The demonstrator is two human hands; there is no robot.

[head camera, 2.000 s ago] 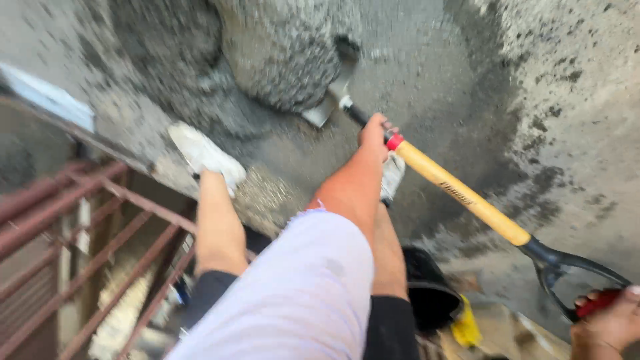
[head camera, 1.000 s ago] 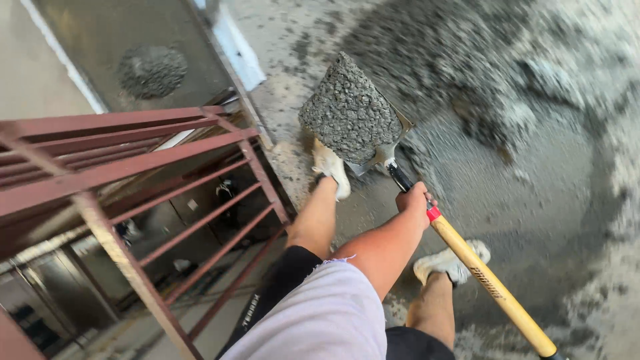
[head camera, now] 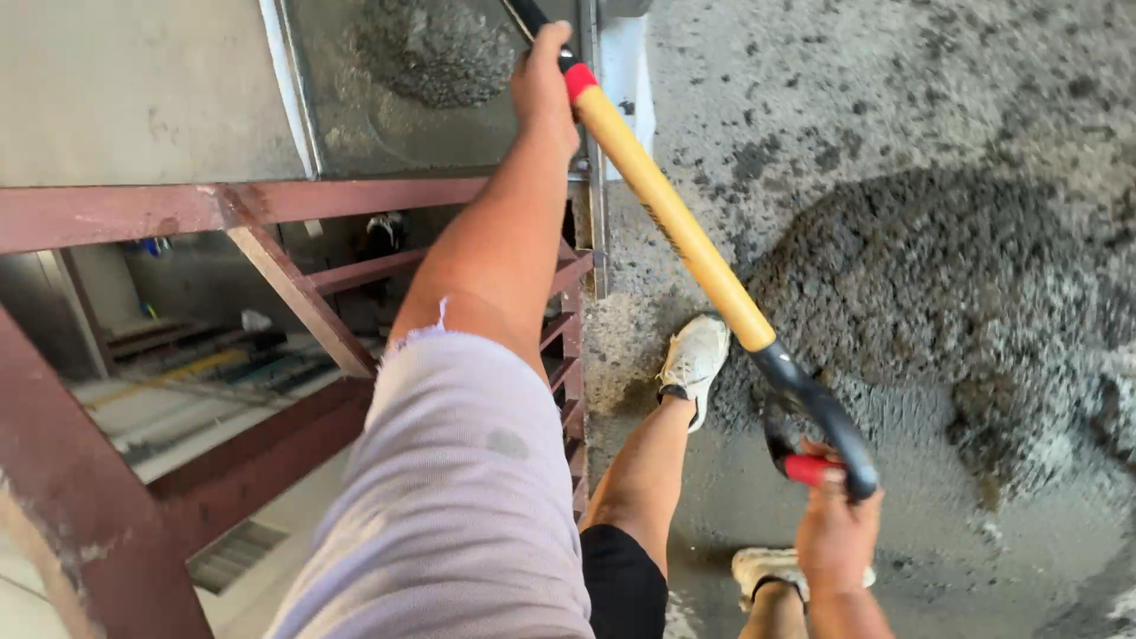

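Observation:
A shovel with a yellow shaft (head camera: 670, 213) and a black D-handle runs diagonally across the view; its blade is outside the frame at the top. My left hand (head camera: 543, 84) grips the shaft's black lower end, just past the red collar. Around the red crossbar (head camera: 809, 470) of the D-handle my right hand (head camera: 839, 524) is closed. A large heap of wet concrete (head camera: 914, 275) lies on the floor at the right. Beyond my left hand, a smaller concrete pile (head camera: 444, 53) rests on a grey surface past the metal edging.
Reddish-brown metal railings (head camera: 355, 200) stand at the left, with a lower level visible through them. A metal edging strip (head camera: 597, 151) borders the concrete floor (head camera: 852, 80). My white shoes (head camera: 697, 359) are on the floor between the railing and the large heap.
A second ago the shovel blade was in view, loaded with concrete. My left hand and the shaft have moved over toward the smaller pile. The view has swung left.

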